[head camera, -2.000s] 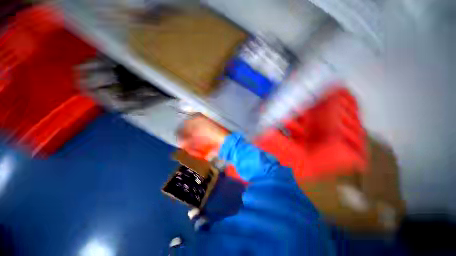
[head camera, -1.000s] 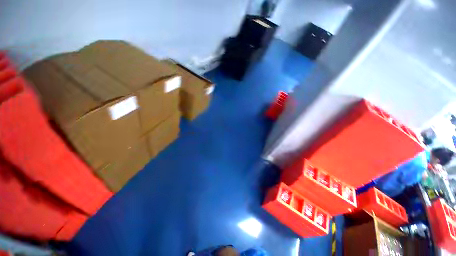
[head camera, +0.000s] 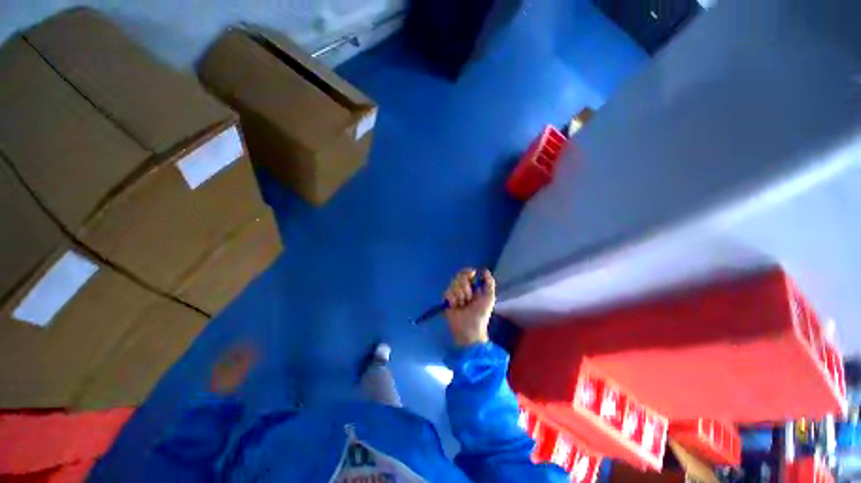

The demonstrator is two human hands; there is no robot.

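Note:
My right hand [head camera: 470,300] is at the middle of the view, below a blue sleeve cuff's far end, closed around a thin dark blue pen [head camera: 432,312] whose tip points left. My left hand [head camera: 233,368] is at the lower left, blurred and dim; its fingers cannot be made out. Large brown cartons [head camera: 179,236] with white carton labels [head camera: 211,157] stand at the left, apart from my right hand. A smaller carton [head camera: 297,113] with a white label stands beyond them.
Stacked red trays [head camera: 661,349] stand at the lower right beside a grey pillar [head camera: 699,170]. A small red tray [head camera: 538,162] lies on the blue floor [head camera: 406,189] by the pillar. Dark boxes [head camera: 448,33] stand at the top. Red trays [head camera: 57,439] show at the lower left.
The view has moved closer to the cartons and the pillar. Both my hands now show, the right one raised with the pen. The opened box at the lower right is mostly out of view.

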